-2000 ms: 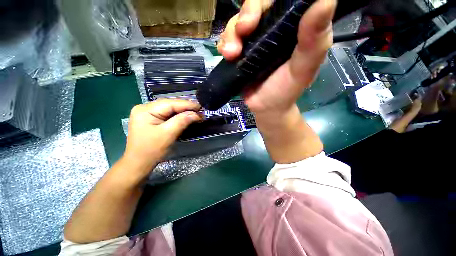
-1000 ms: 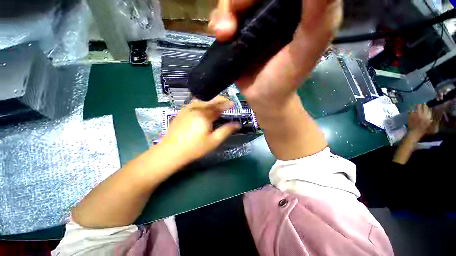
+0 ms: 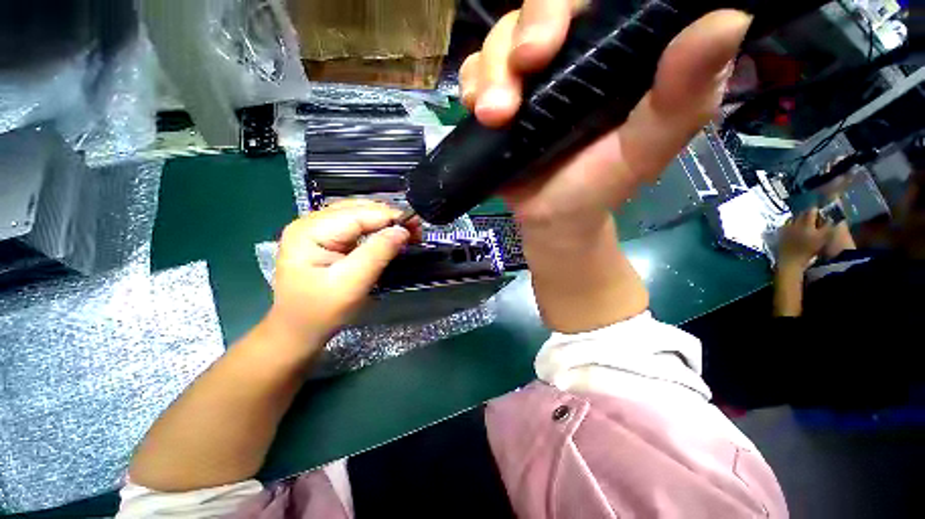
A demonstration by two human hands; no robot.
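Note:
My right hand (image 3: pixel 598 152) is closed around a thick black electric screwdriver (image 3: pixel 527 112), tilted with its tip down to the left. My left hand (image 3: pixel 330 258) pinches at the screwdriver tip with thumb and index finger; anything between those fingers is too small to make out. Just under the fingertips lies a dark slotted faceplate (image 3: pixel 451 262) with a light slotted edge, partly hidden by my left hand. It rests over a bubble wrap sheet (image 3: pixel 406 340).
Dark brackets (image 3: pixel 365 152) are stacked beyond the work, a cardboard box (image 3: pixel 375 41) behind. Bent metal panels (image 3: pixel 46 208), bubble bags (image 3: pixel 228 51) and a bubble wrap sheet (image 3: pixel 112 375) are at left. A dotted tray (image 3: pixel 499 235) is beside the faceplate. Another person's hands (image 3: pixel 806 238) are at right.
My left hand has moved back from over the faceplate to the screwdriver tip, close to its place two seconds ago. The screwdriver tip has moved slightly right and down since one second ago.

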